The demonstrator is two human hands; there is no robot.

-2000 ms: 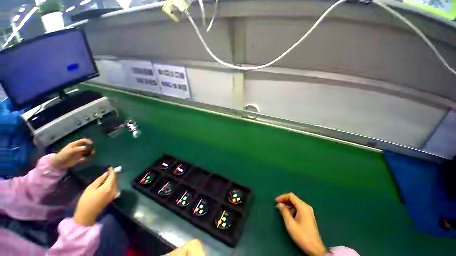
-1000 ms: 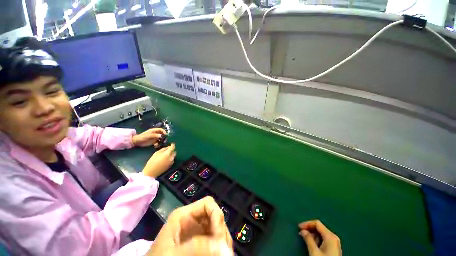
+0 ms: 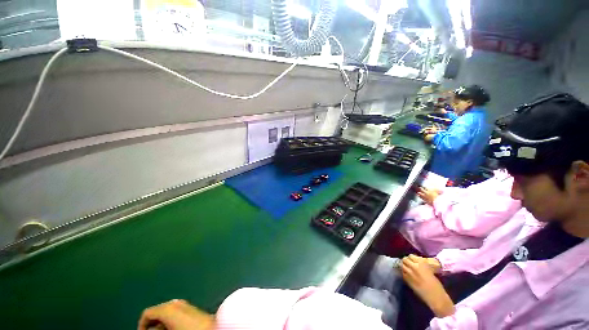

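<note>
My right hand [image 3: 177, 316] is at the bottom edge, partly cut off, over the green bench mat [image 3: 161, 258]. Its pink sleeve runs in from the right. Its fingers are curled down, and I cannot tell if they hold something. My left hand is not in view. A black compartment tray [image 3: 367, 196] lies right of centre near the bench edge, with several round lit watches [image 3: 328, 220] in its near pockets and other pockets without a watch. Several small dark watches [image 3: 296, 196] with red marks lie in a row on the blue mat [image 3: 255, 188].
A black stack of trays [image 3: 310, 158] stands at the mat's back. Another tray [image 3: 397, 160] lies further along. People in pink coats sit at right, one hand [image 3: 423, 277] near the bench edge; a person in blue [image 3: 462, 138] is beyond. A white cable [image 3: 213, 90] hangs along the partition.
The view has swung right, away from the monitor and the first tray. My left hand has gone out of view. The blue mat, stacked trays and other people have come in.
</note>
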